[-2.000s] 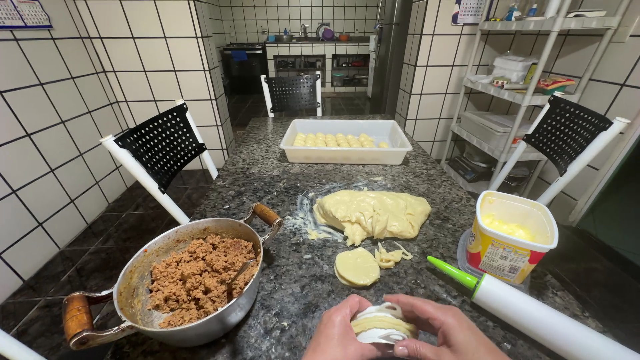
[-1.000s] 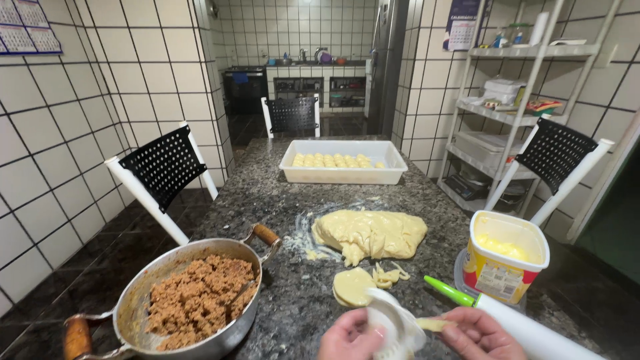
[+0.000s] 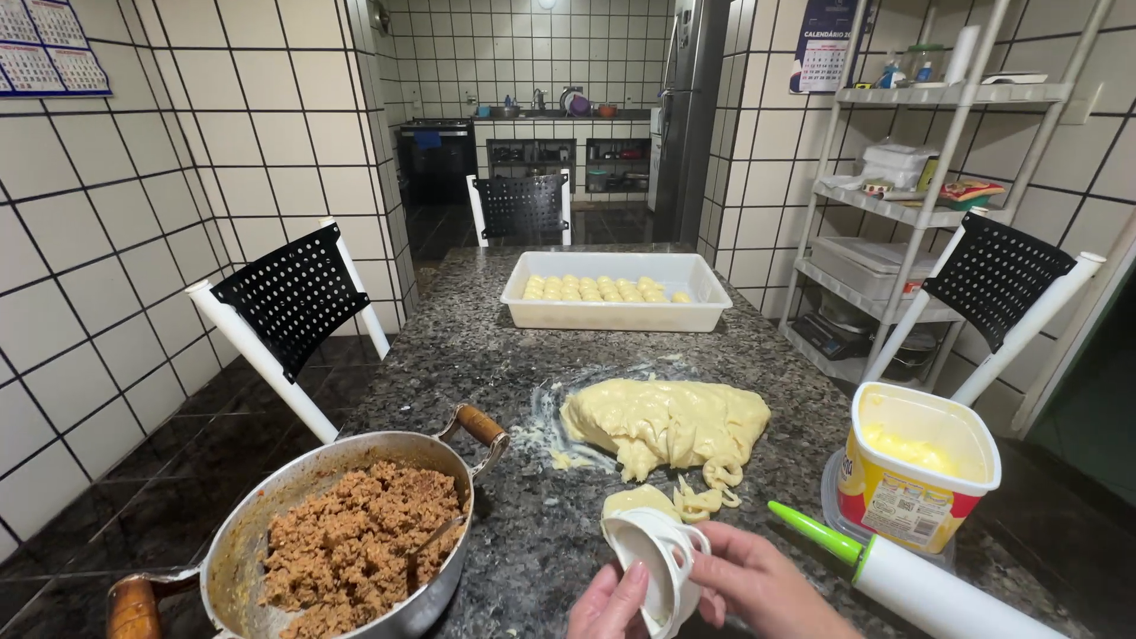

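Note:
A white plastic dough press mold (image 3: 655,568) is held between my hands, near the table's front edge. My left hand (image 3: 611,603) grips its left side, the thumb over its inner face. The fingers of my right hand (image 3: 741,581) pinch its right rim. Just behind the mold lies a flat dough disc (image 3: 641,501), partly covered by it, with dough scraps (image 3: 703,501) to its right. Farther back sits a large lump of pale dough (image 3: 670,424). An aluminum pot (image 3: 435,590) of cooked ground filling (image 3: 364,541), with a utensil in it, stands at the left.
A white plastic tray (image 3: 612,317) with rows of small dough pieces stands at the back of the granite table (image 3: 426,355). At right are an open margarine tub (image 3: 923,497) and a white rolling pin with green handle (image 3: 932,586). Black-backed chairs (image 3: 288,293) and a shelf rack (image 3: 954,93) surround the table.
One second ago my right hand held a strip of dough apart from the mold; now it is at the mold's rim. More scraps lie beside the large lump than before.

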